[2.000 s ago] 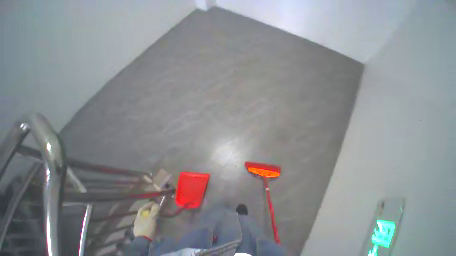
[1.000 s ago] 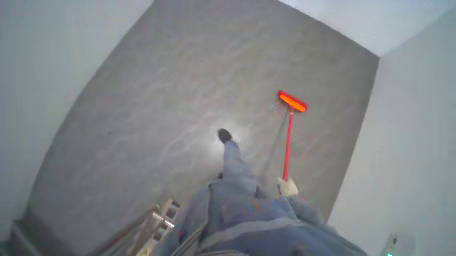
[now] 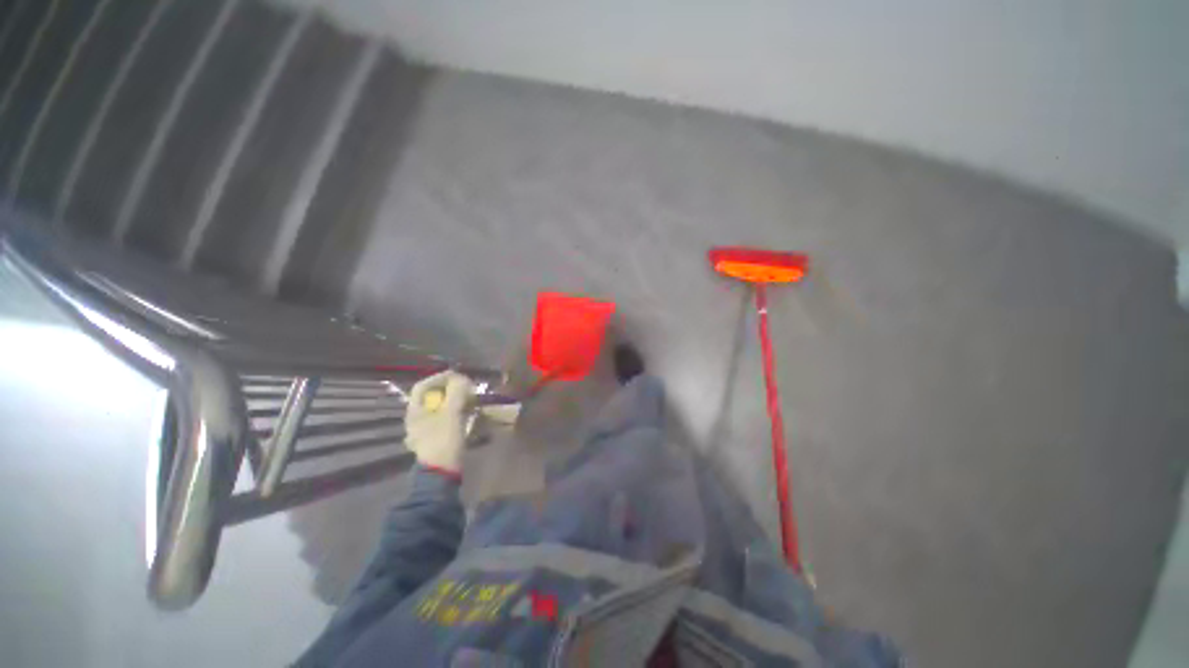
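Observation:
My left hand (image 3: 441,419), in an off-white knit glove with a red cuff edge, is closed on the end of the dustpan handle, where a yellowish round spot shows. The flat red dustpan (image 3: 571,335) is over the floor just beyond my left hand, beside my dark shoe. The broom (image 3: 760,265) has a red and orange head to the right of the dustpan, and its red pole runs back toward my right side. My right hand is almost wholly hidden by my sleeve and body at the pole's near end, so its grip cannot be made out.
A shiny steel handrail (image 3: 202,457) with tubes stands at the left, close to my left hand. Grey steps (image 3: 248,144) with pale edges are at the upper left. The grey landing (image 3: 939,365) lies ahead and right, bounded by a pale wall (image 3: 835,65).
The view has turned left, bringing the steps and handrail into sight. My left hand and the dustpan are visible again. The broom head stays ahead right; my right hand is now mostly hidden.

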